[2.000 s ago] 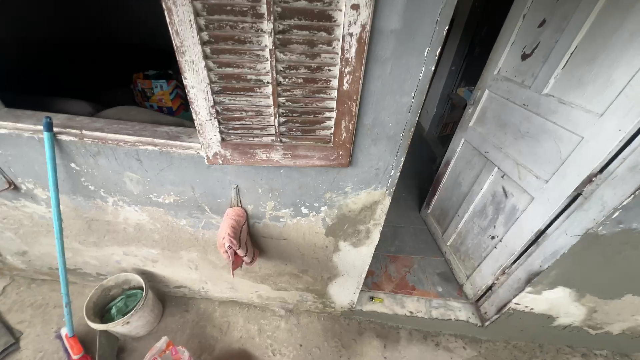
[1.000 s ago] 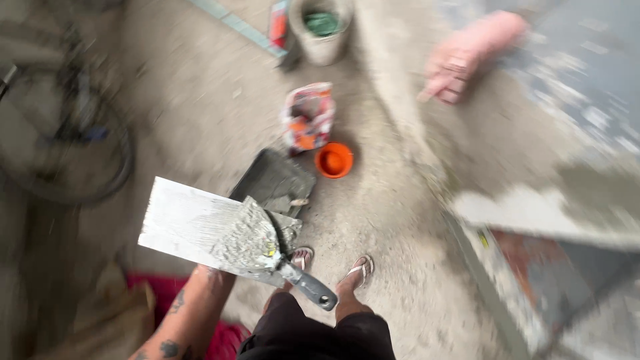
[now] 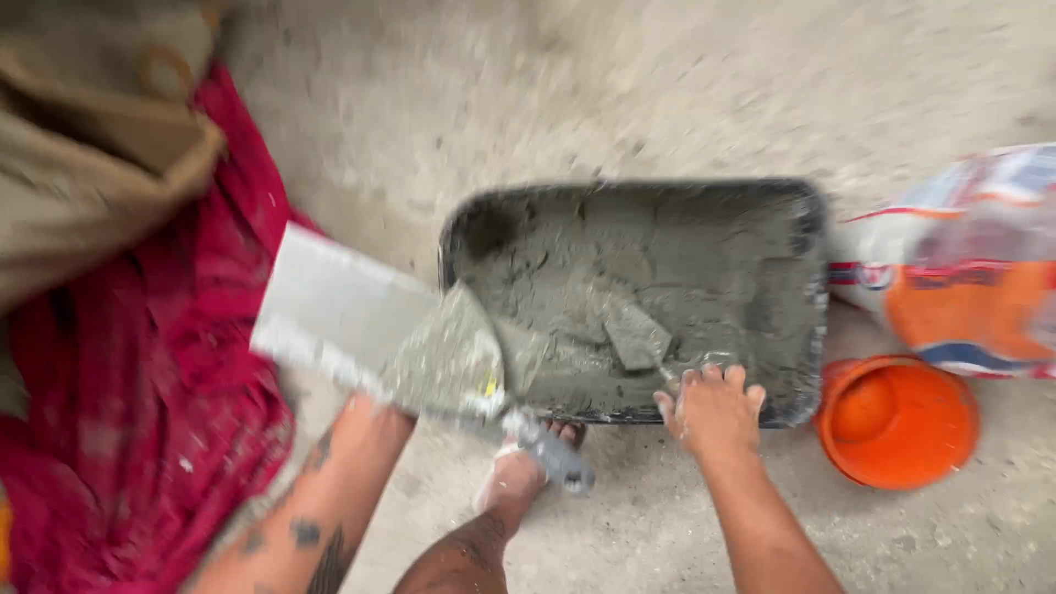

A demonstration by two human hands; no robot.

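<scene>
My left hand (image 3: 381, 406) is under a flat rectangular metal trowel (image 3: 330, 297), mostly hidden by it. A putty knife (image 3: 450, 363) smeared with grey mortar lies across that trowel, its grey handle sticking out toward me. A black plastic tub (image 3: 817, 330) on the ground holds wet grey mortar (image 3: 701, 256). In the mortar lies a small pointing trowel (image 3: 635, 330), coated grey. Over the tub's near rim, my right hand (image 3: 719, 404) reaches with fingers spread at that trowel's handle end; whether it touches the handle is unclear.
An orange plastic bucket (image 3: 965, 429) stands right of the tub, beside a printed plastic bag (image 3: 957, 280). Dark pink cloth (image 3: 165, 371) and a tan canvas-like sack (image 3: 91, 190) lie at the left. My foot (image 3: 511, 478) is close to the tub's near edge.
The view has swung down from the wall and closer to the tub. My right hand now shows over the tub's rim. The putty knife still lies on the flat trowel.
</scene>
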